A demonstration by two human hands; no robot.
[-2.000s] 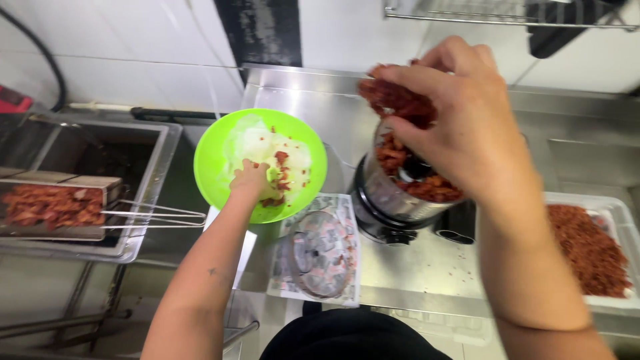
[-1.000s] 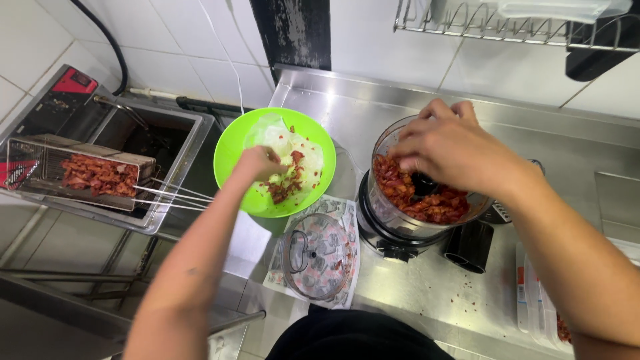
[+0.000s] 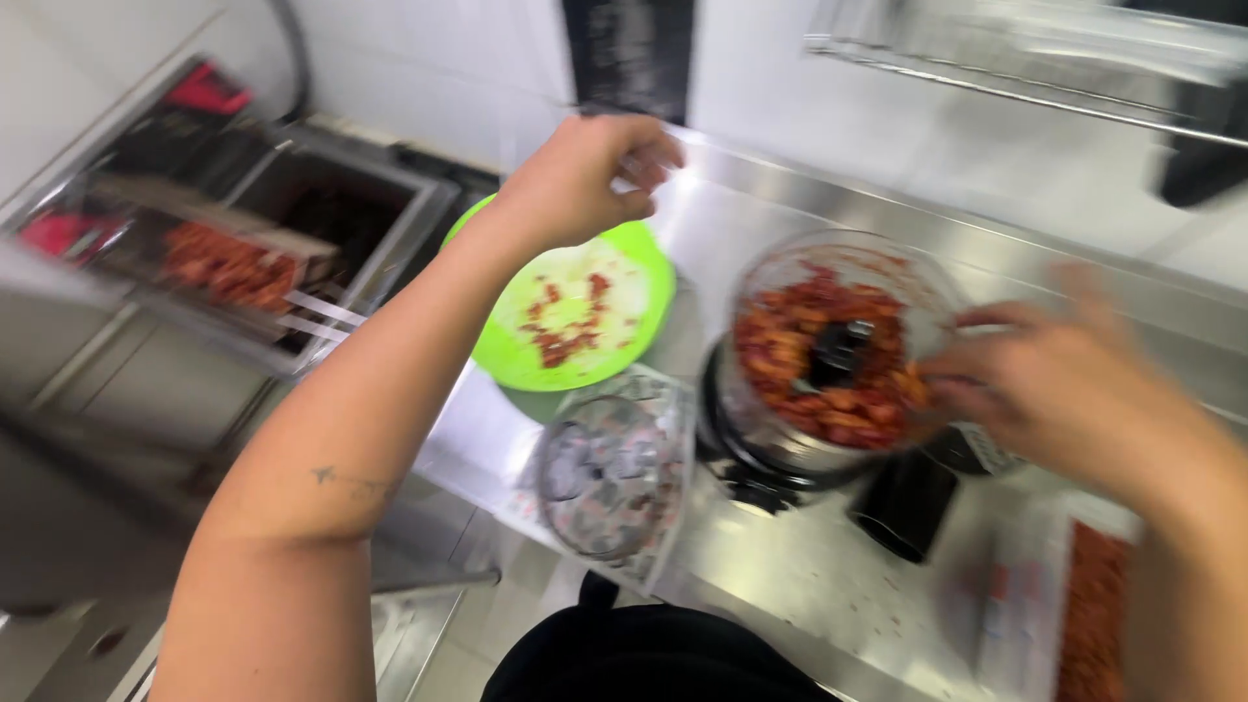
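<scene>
A green plastic bowl (image 3: 639, 322) lined with whitish residue and red bits stands left of the food processor. My left hand (image 3: 609, 175) is raised over its far edge, fingers curled apart, nothing seen in it. The clear food processor bowl (image 3: 848, 244) holds reddish fried pieces (image 3: 848, 409) around a black central hub (image 3: 840, 353). At its right rim is my right hand (image 3: 1014, 361), blurred, with its fingertips by the pieces; whether it holds any cannot be told. A clear round lid (image 3: 604, 478) lies on a printed cloth or paper (image 3: 673, 507) in front.
A deep fryer (image 3: 390, 224) is at left, with a wire basket of fried pieces (image 3: 224, 268) across it. A black cylinder (image 3: 905, 507) lies beside the processor. At lower right sits a plastic container of reddish crumbs (image 3: 1092, 604). A wire rack (image 3: 975, 88) hangs above the steel counter (image 3: 799, 595).
My left hand has lifted out of the green bowl to above its far edge. From over the processor bowl, my right hand has moved to its right rim. The view has shifted.
</scene>
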